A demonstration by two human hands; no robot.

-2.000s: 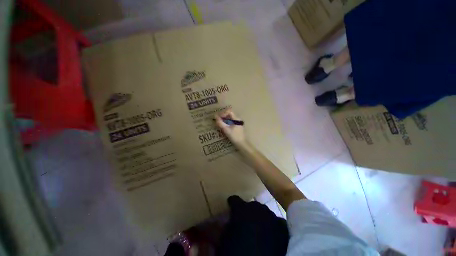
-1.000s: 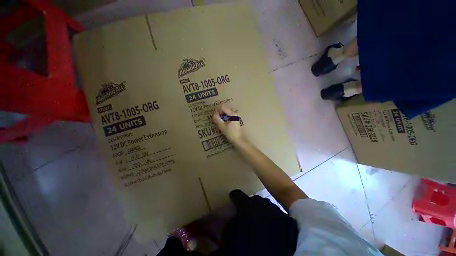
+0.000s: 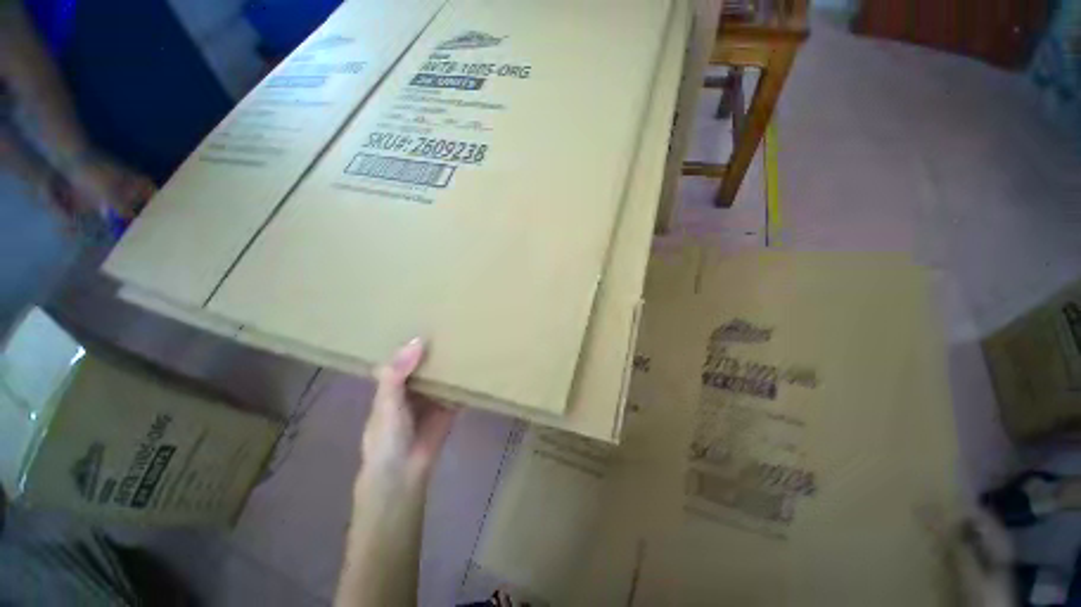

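Note:
My left hand (image 3: 403, 415) grips the near edge of a few stacked flattened master cartons (image 3: 510, 261), thumb on top and fingers under. They are tilted and raised, with the printed marking "AVT8-1005-ORG", a dark "24 UNITS" bar and "SKU#: 2609238" facing up. Another flattened carton (image 3: 854, 320) lies on the floor to the right, partly covered by the raised ones; its print is blurred. My right hand (image 3: 978, 551) is a blurred shape at that carton's right edge; whether it holds anything cannot be told. No pen can be made out.
A person's hands (image 3: 101, 196) are at the upper left, near a small blue thing. A printed carton (image 3: 154, 457) stands at the lower left, another carton (image 3: 1043, 368) at the right edge. A wooden stool or table (image 3: 753, 107) and a yellow floor line (image 3: 773, 190) are behind.
The view has swung around. My left hand now shows, holding raised cartons. My right hand has left the printed label, where it held a pen, and is now at the lower right.

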